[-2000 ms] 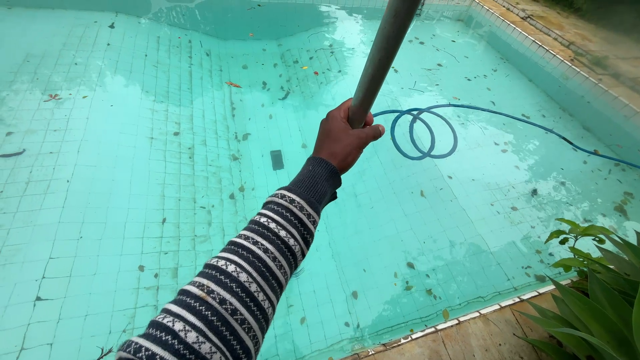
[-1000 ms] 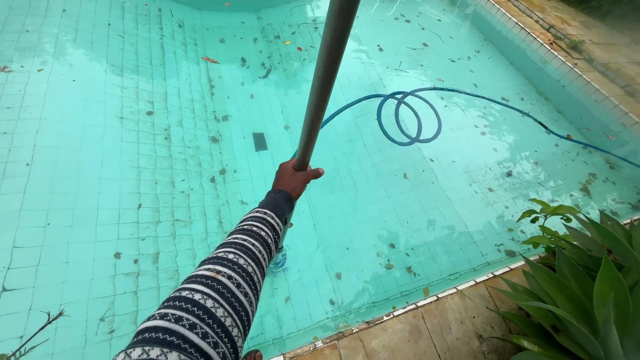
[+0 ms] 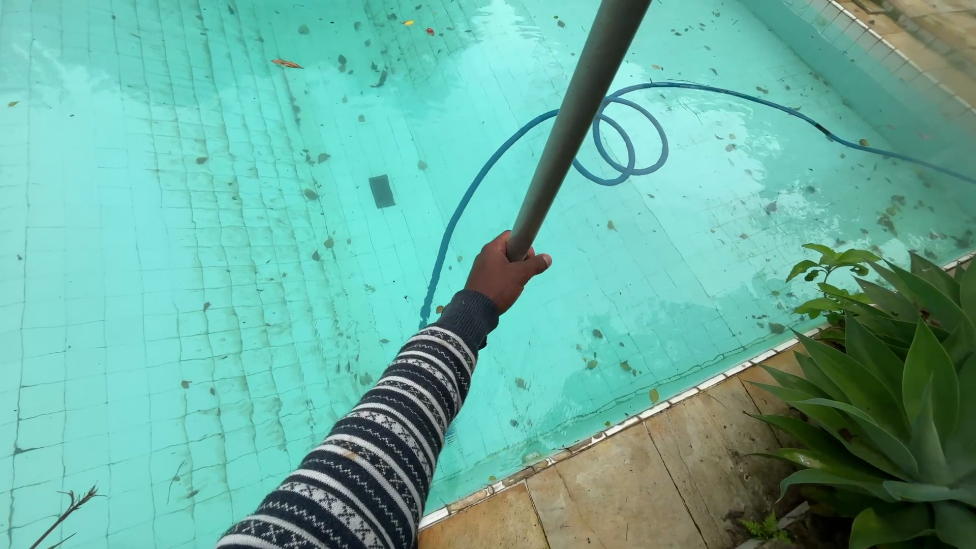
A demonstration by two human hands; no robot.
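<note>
My left hand, in the middle of the view, is closed around a long grey pole. The pole slants from the top edge down to my fist, and my forearm in a striped knit sleeve hides what lies below. Behind the pole, a blue hose floats on the pool water with loops in it; its near end passes down behind my sleeve. My right hand is out of view.
Leaves, one of them orange-brown, are scattered in the tiled pool. A dark rectangular patch shows on its floor. Stone paving borders the near edge, with a broad-leaved green plant at the right and a dry twig lower left.
The hose's near stretch, partly hidden behind my hand and the pole before, now shows as a long curve left of the pole. My left hand has kept its hold on the pole.
</note>
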